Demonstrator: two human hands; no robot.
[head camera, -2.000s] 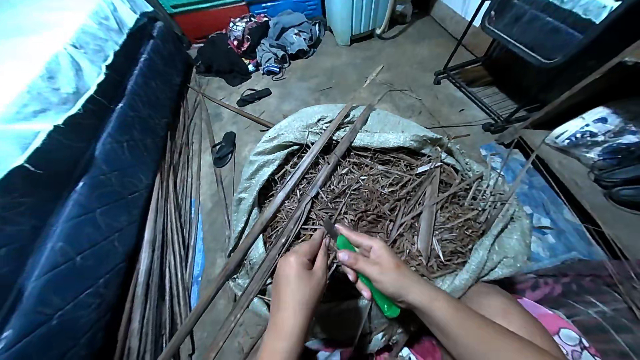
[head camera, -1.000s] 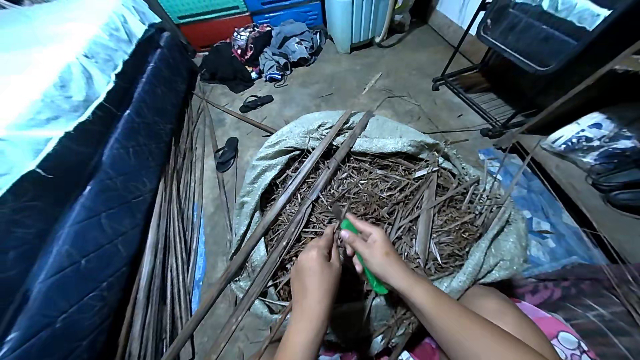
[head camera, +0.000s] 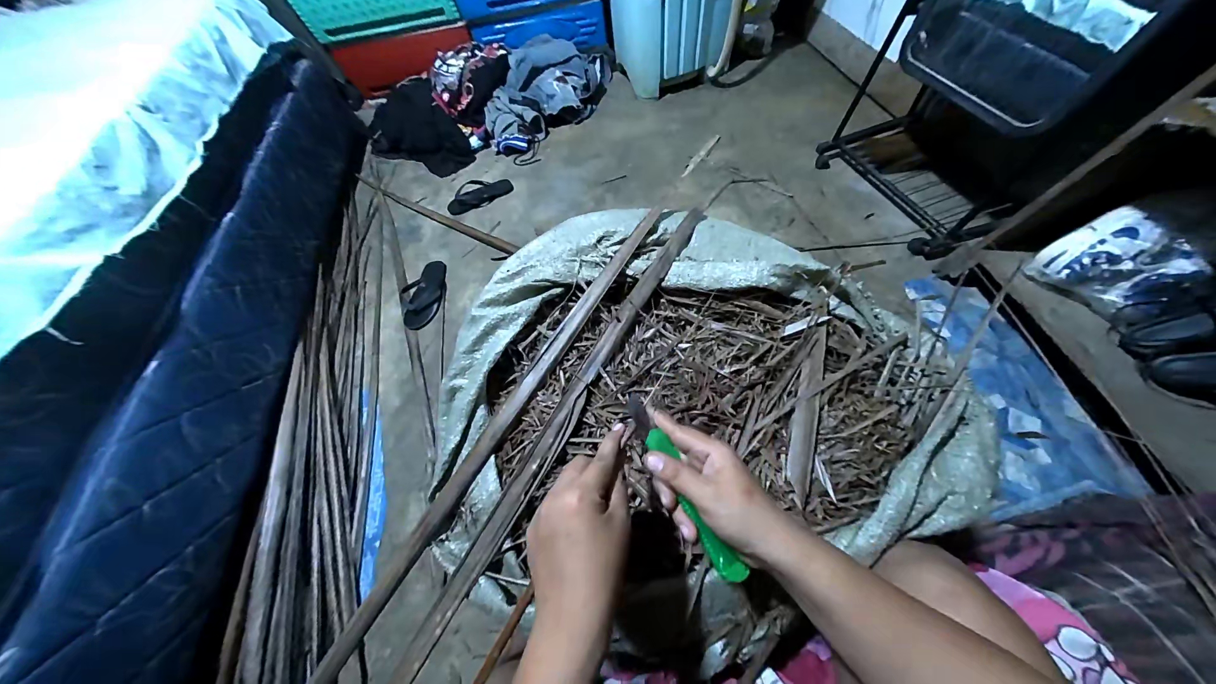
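Observation:
My right hand (head camera: 712, 484) is closed around the green handle (head camera: 698, 518) of a short-bladed knife, its dark blade (head camera: 638, 412) pointing up and left. Just left of the blade is my left hand (head camera: 579, 532), thumb and forefinger pinched together near the blade tip; a thin piece of dry plant strip seems to be between them, hard to make out. Both hands are over a woven plastic sack (head camera: 608, 233) with a rolled-down rim, filled with short brown plant scraps (head camera: 722, 370). Two long dry stalks (head camera: 532, 380) lie slanted across the sack's left side.
A bundle of long dry stalks (head camera: 313, 475) lies beside a dark blue mattress (head camera: 209, 380) at left. Black flip-flops (head camera: 425, 294) and a clothes pile (head camera: 513, 95) lie on the concrete floor. A black metal rack (head camera: 893, 180) stands upper right; a blue sheet (head camera: 1026, 399) lies right of the sack.
The knife is still in my right hand, and both hands have stayed close together over the sack. The knife's angle has shifted slightly.

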